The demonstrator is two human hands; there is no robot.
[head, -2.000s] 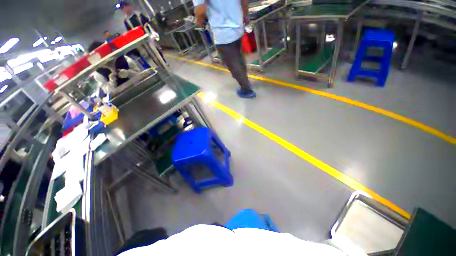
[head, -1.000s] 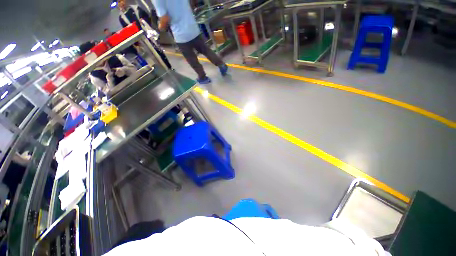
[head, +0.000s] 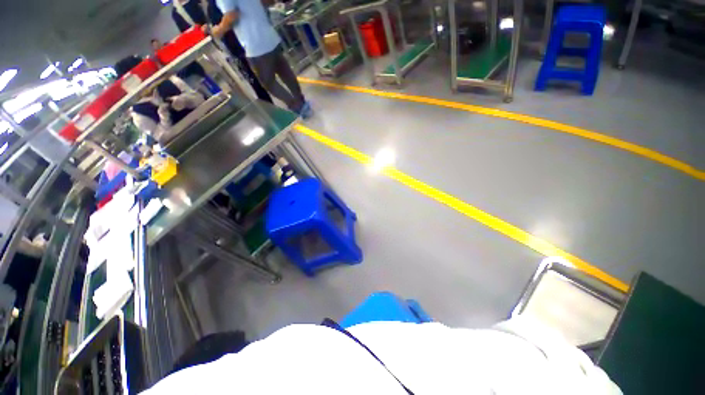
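Observation:
Neither of my hands is in view; only my white clothing shows along the bottom edge. A steel tray (head: 133, 347) with rows of small black components (head: 104, 372) lies at the lower left, cut off by the frame edge. Another steel tray (head: 529, 287) with a pale flat inside stands at the lower right, beside a green-topped surface (head: 657, 339). It is partly hidden by my white clothing.
A blue stool (head: 313, 224) stands on the grey floor by a green-topped bench (head: 224, 154). Another blue stool (head: 573, 50) is at the upper right. White papers (head: 114, 289) lie along the left line. A person in a light blue shirt (head: 257, 29) is beyond the bench.
The person in light blue has moved left, towards the bench. The view has tilted slightly down, so the floor and far stool sit higher, and more of the lower-right tray shows.

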